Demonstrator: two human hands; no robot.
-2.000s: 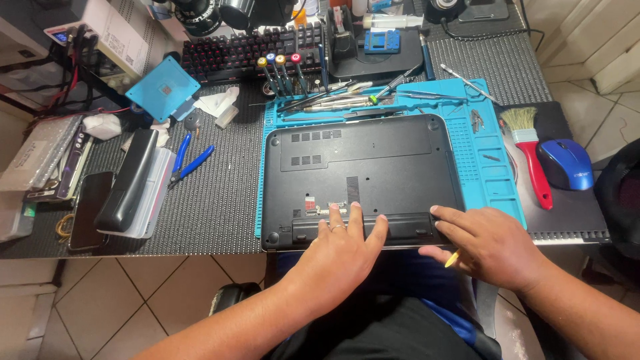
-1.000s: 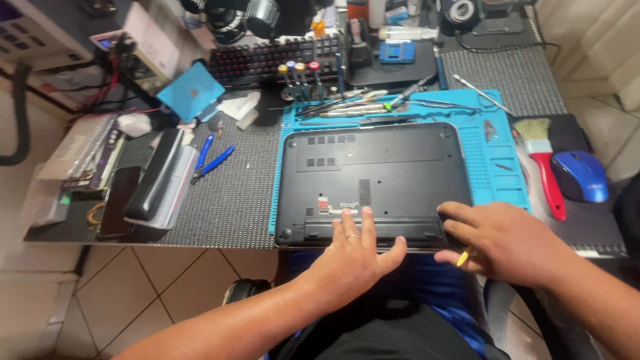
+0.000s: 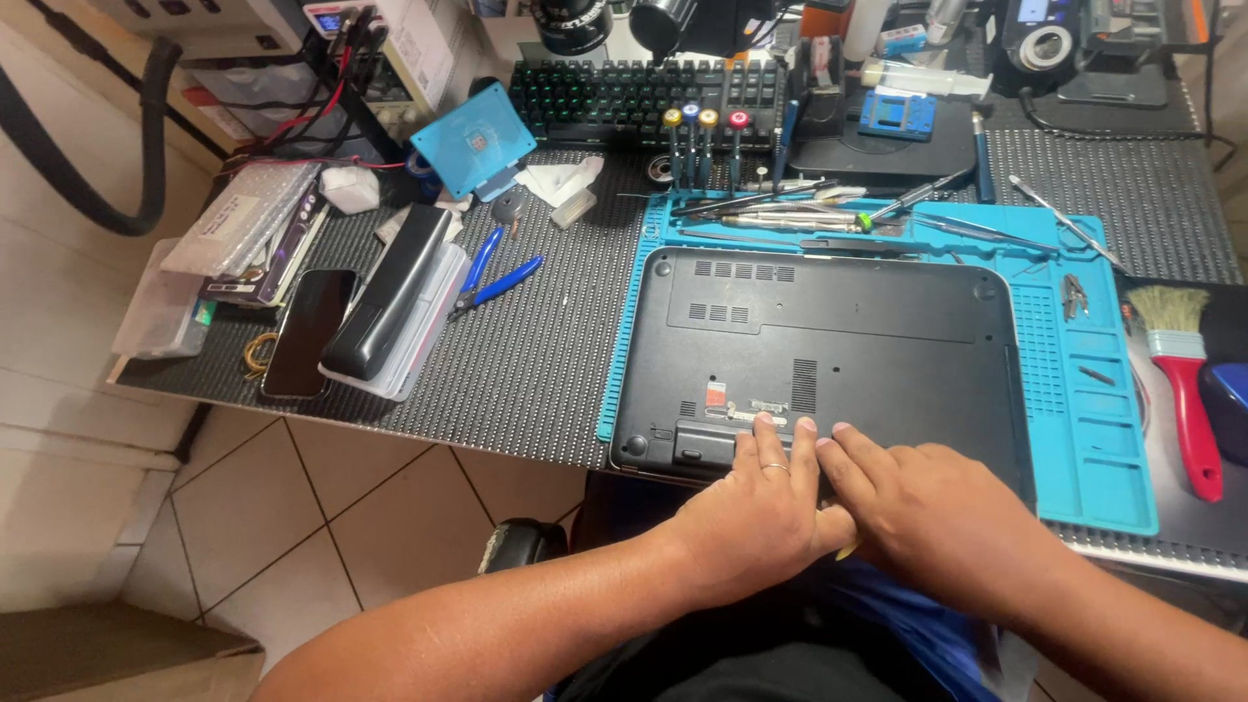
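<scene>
A black laptop (image 3: 877, 341) lies upside down on a teal silicone repair mat (image 3: 1116, 439), its underside with vents and rubber feet facing up. My left hand (image 3: 770, 507) rests spread on the laptop's front edge, fingertips by a worn label, a ring on one finger. My right hand (image 3: 916, 497) is beside it, fingertips touching the laptop just right of the left hand's fingers. A small yellow tip (image 3: 847, 551) shows under the right hand, near the left thumb; most of that thing is hidden, as are the right hand's lower fingers.
Tweezers and other hand tools (image 3: 780, 216) lie along the mat's back edge, before upright screwdrivers (image 3: 707, 146) and a keyboard (image 3: 643, 102). Blue-handled cutters (image 3: 497, 278), a phone (image 3: 310, 333) and a black case (image 3: 390, 292) are at left. A red-handled brush (image 3: 1185, 390) lies at right.
My right hand has moved left along the laptop's near edge, from its right part to beside my left hand. The left hand stays on the laptop by the label.
</scene>
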